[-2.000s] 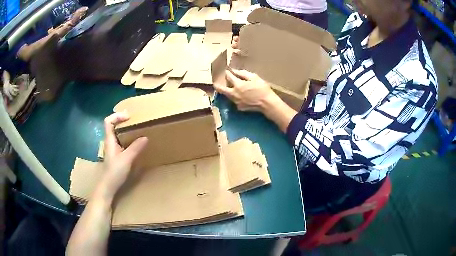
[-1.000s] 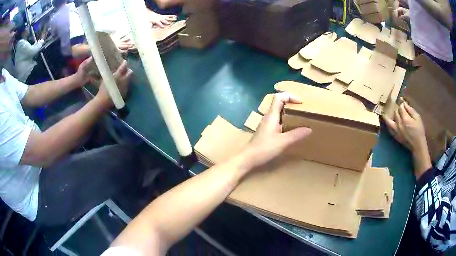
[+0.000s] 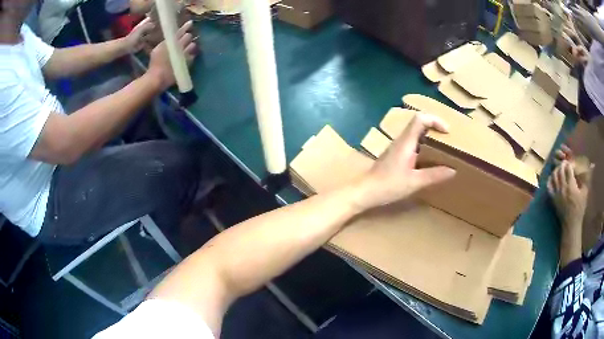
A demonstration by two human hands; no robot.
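My left hand [image 3: 412, 165] reaches in from the lower left and grips the left end of a part-folded mailer box [image 3: 473, 189]. Its fingers are over the top edge and its thumb lies along the near brown panel. The raised panel stands upright, with a rounded flap [image 3: 457, 127] leaning away behind it. Under it lies a stack of flat box blanks [image 3: 410, 248], with small slits near the right and side flaps sticking out left and right. My right hand is not in view.
Cream tubes [image 3: 263, 93] rise at the table's left edge. A second pile of blanks [image 3: 487, 76] lies farther across the green table [image 3: 324, 86], near a large dark box [image 3: 417, 30]. Another person's hand [image 3: 567, 189] is at right; a seated person [image 3: 73, 126] is at left.
The camera view has swung left, so the box and stack appear farther right and the person at left has come into view. My left hand keeps its grip on the box.
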